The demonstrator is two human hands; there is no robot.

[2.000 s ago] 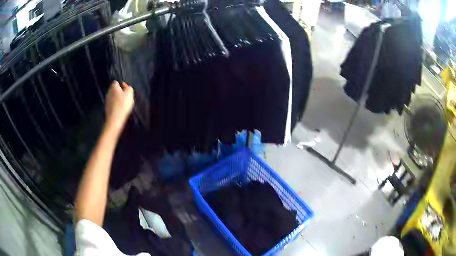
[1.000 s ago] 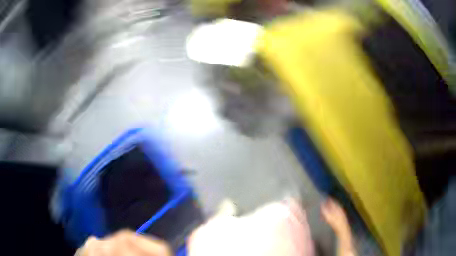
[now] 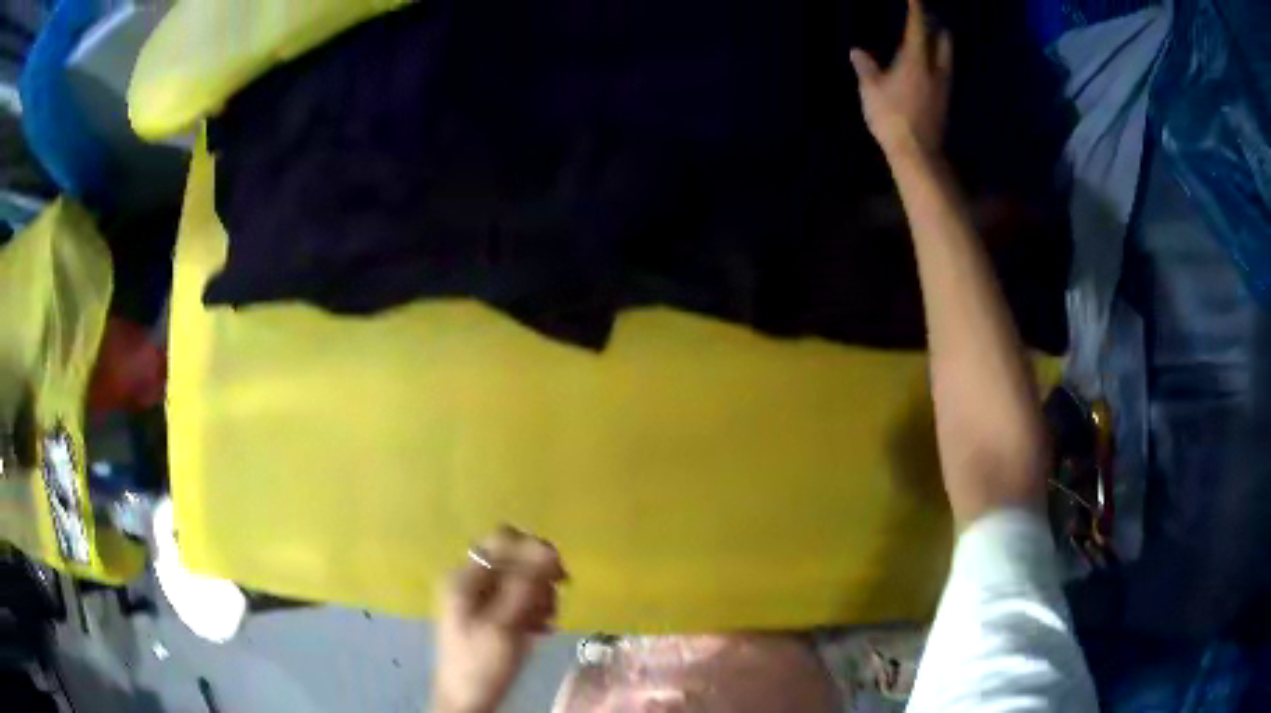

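Note:
A near-black garment [image 3: 558,181] lies spread over the far part of the yellow ironing table cover [image 3: 558,446], with an uneven near edge. My right hand [image 3: 909,91] is over the garment at the far right, fingers apart, holding nothing visible; whether it presses on the cloth is unclear. My left hand [image 3: 505,585] is at the near edge of the yellow cover, away from the garment. Its fingers are curled, with a small pale mark on them and no held thing visible. What looks like the iron [image 3: 1098,481], with an orange-brown handle, is partly visible right of my forearm.
A yellow padded piece [image 3: 230,63] sits at the far left of the table. A yellow printed cloth [image 3: 56,418] hangs at the left. Shiny blue plastic bags [image 3: 1220,153] are at the right. The pink apron [image 3: 697,676] shows below the table's near edge.
The view has turned from the rail of dark clothes and blue basket to the yellow table. My right hand now reaches over the dark garment. My left hand has left the rail area.

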